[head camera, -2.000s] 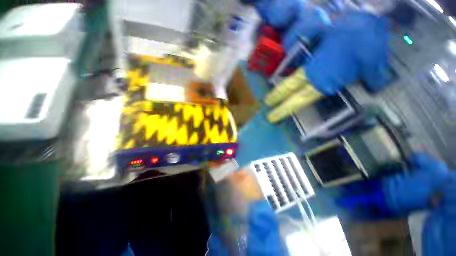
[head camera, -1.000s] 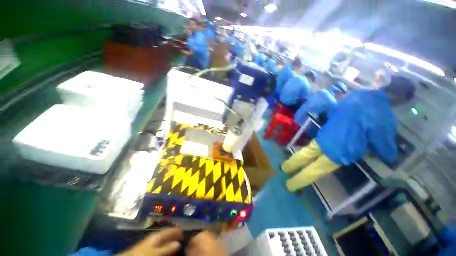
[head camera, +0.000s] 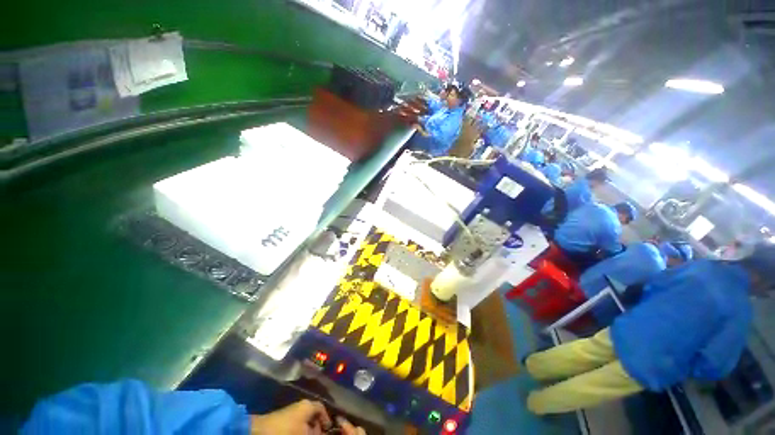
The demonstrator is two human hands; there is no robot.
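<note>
My left hand point(head camera: 293, 418), bare in a blue sleeve, is at the bottom edge, just below the press's control panel point(head camera: 378, 386). Its fingers are bent and close to my right hand point(head camera: 347, 427), of which only a little shows at the frame's edge. A small dark workpiece may be between the fingertips, but it is too small and cut off to tell. The press base point(head camera: 391, 327) has a yellow-and-black diamond pattern. An orange-brown fixture point(head camera: 438, 304) sits under the cream nozzle point(head camera: 448, 283), beside a pale metal plate point(head camera: 396, 281).
White stacked foam trays point(head camera: 238, 204) stand on the green bench point(head camera: 76, 280), with a few dark parts near one edge. A shiny clear film point(head camera: 293, 319) lies left of the press. The blue press head point(head camera: 512, 200) stands behind. A person in blue point(head camera: 680, 323) stands at right near red stools point(head camera: 548, 293).
The view has swung and tilted, and the cell tray at lower right has left the picture. My right hand was by that tray, then came beside my left; both are now lower in frame.
</note>
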